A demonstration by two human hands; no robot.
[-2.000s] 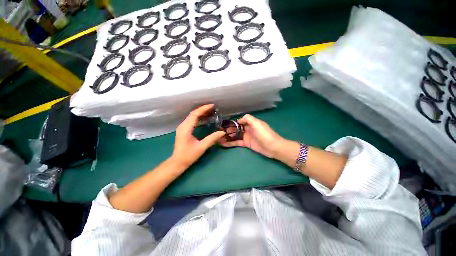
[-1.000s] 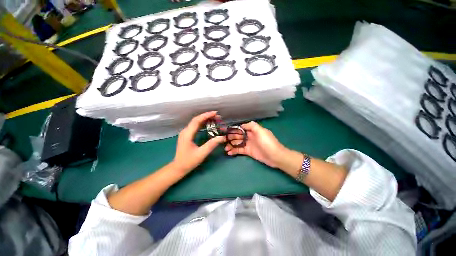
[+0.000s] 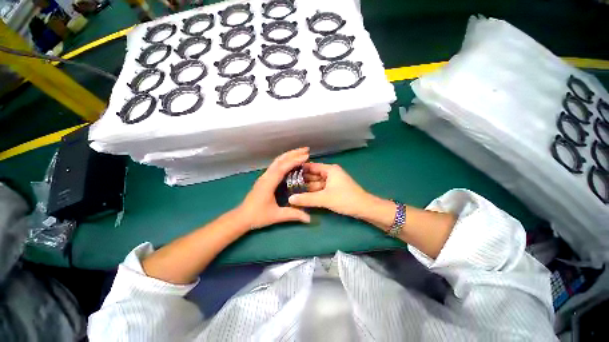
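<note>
My bare left hand [image 3: 268, 194] and bare right hand [image 3: 336, 192] meet over the green bench in front of the foam stack. Between them is a small stack of dark watch case rings [image 3: 294, 180] with bright edges. The left thumb and fingers are spread around the stack's left side, and the right fingers hold it from the right. The fingers hide part of the rings. Behind, the white foam sheets [image 3: 247, 137] form a thick stack with rows of dark rings [image 3: 288, 83] lying on top.
A second foam stack [image 3: 481, 87] with rings stands at the right. A black box [image 3: 87, 177] and a crumpled clear plastic bag [image 3: 50, 230] are at the left. A yellow bar [image 3: 60, 80] crosses the upper left. The green bench [image 3: 374, 220] has yellow edge lines.
The single ring my right hand held apart is now together with the stack between both hands. My right hand has moved left and closed in on my left hand.
</note>
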